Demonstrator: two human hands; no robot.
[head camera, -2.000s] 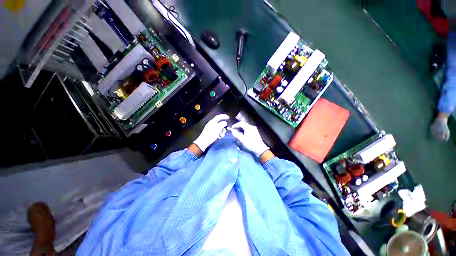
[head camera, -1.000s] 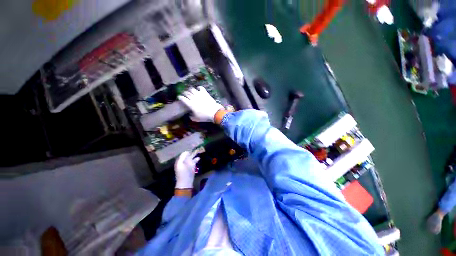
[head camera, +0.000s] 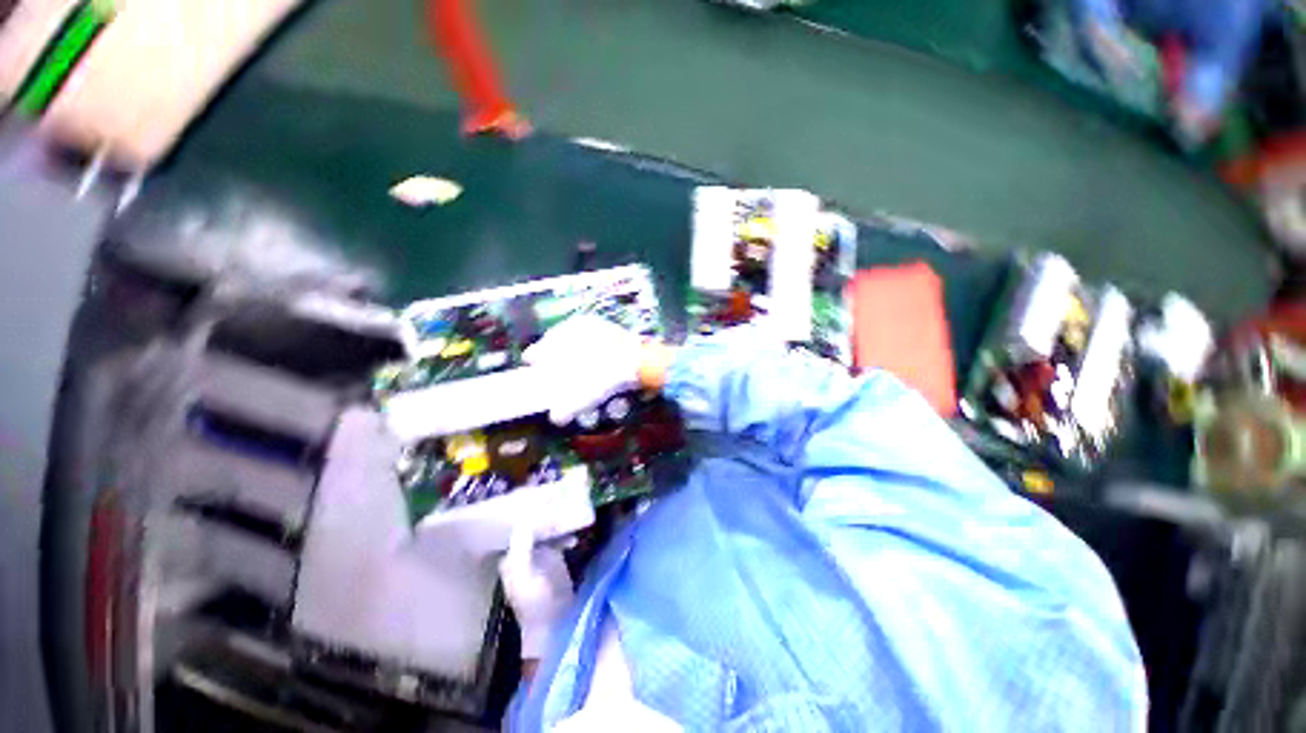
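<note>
A green power supply board (head camera: 494, 448) with two long white heatsinks is held in front of my chest, over the edge between machine and bench. My right hand (head camera: 584, 367), in a white glove, is on the board's far right part, near the upper heatsink. My left hand (head camera: 534, 584), also gloved, grips the near edge by the lower heatsink; its fingers are partly hidden and blurred. A pale flat plate (head camera: 387, 551) of the test machine shows left of and below the board.
A second board (head camera: 771, 265) lies on the green bench beside a red-orange pad (head camera: 904, 337). Another board (head camera: 1053, 358) lies further right, near a round fan (head camera: 1249, 441). An orange-red strip (head camera: 477, 72) is at the top. A blue-sleeved person (head camera: 1217, 50) is at top right.
Both hands have lifted the board off the machine's fixture and moved it towards the bench. The view has turned right, bringing the bench boards and pad to the centre and right.
</note>
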